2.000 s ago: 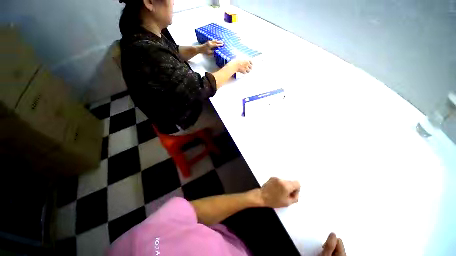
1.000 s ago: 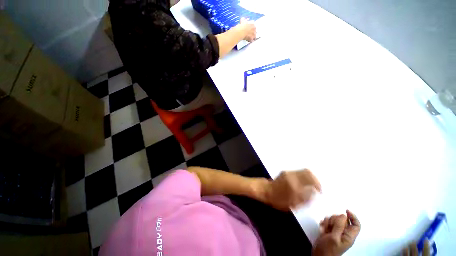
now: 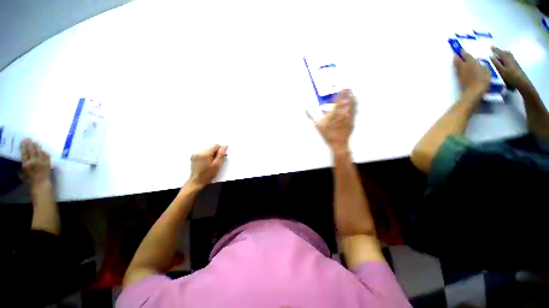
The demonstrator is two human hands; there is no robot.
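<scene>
A slim white retail box with blue edges lies on the table in front of me. My right hand is at its near end, slightly blurred, with the fingertips over the near right corner and the thumb spread out to the left. No grip around the box shows. The fingers hide part of its near end. My left hand rests closed at the table's front edge, away from the box, with thumb and fingertips together. Nothing clear shows in it; anything tiny between the fingertips cannot be made out.
Another white and blue box is on the table to the left, beside a neighbour's hand at a further box. On the right, a person in dark clothing with green sleeves handles several boxes on the white table.
The view has swung right and now looks straight down the table front. My right hand has reached forward to a box. My left hand stays closed near the edge.
</scene>
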